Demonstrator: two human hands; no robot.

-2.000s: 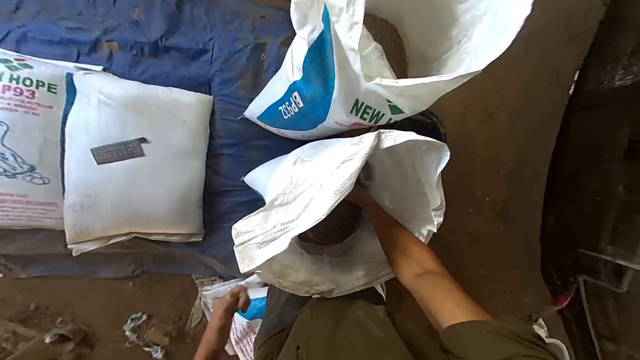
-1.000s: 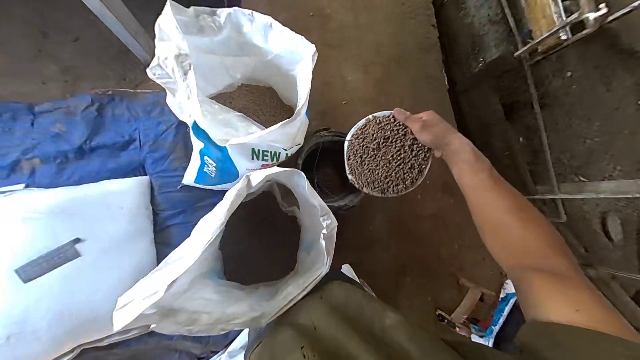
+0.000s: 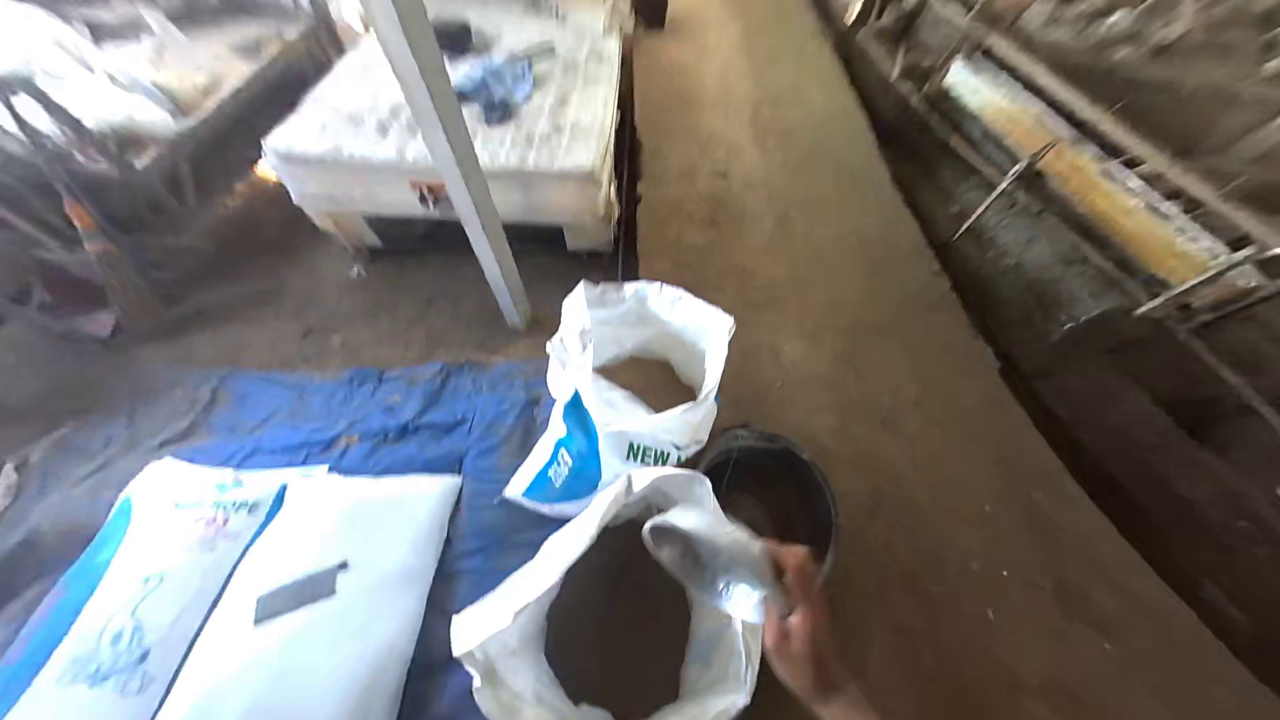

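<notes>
My right hand (image 3: pixel 800 625) holds a light-coloured, shiny scoop or bowl (image 3: pixel 712 562), blurred, over the right rim of the nearer open white woven sack (image 3: pixel 500 625). Dark brown contents (image 3: pixel 620 620) show inside that sack. Just beyond it stands a second open white sack (image 3: pixel 640 325) with a blue panel, holding brown pellets (image 3: pixel 650 382). A black bucket (image 3: pixel 825 490) is beside both sacks, close behind my hand; its inside looks dark. My left hand is out of view.
Filled white sacks (image 3: pixel 385 560) lie on a blue tarpaulin (image 3: pixel 410 410) at the left, one with a grey strip on it. A slanting pale post (image 3: pixel 450 160) rises behind the sacks, before a pale raised platform (image 3: pixel 400 150). A brown walkway (image 3: pixel 760 200) runs ahead, with a dark trough area (image 3: pixel 1000 260) at the right.
One second ago my right hand held a round container full of pellets right of the bucket; now the scoop or bowl is over the nearer sack's rim. The view has tilted up.
</notes>
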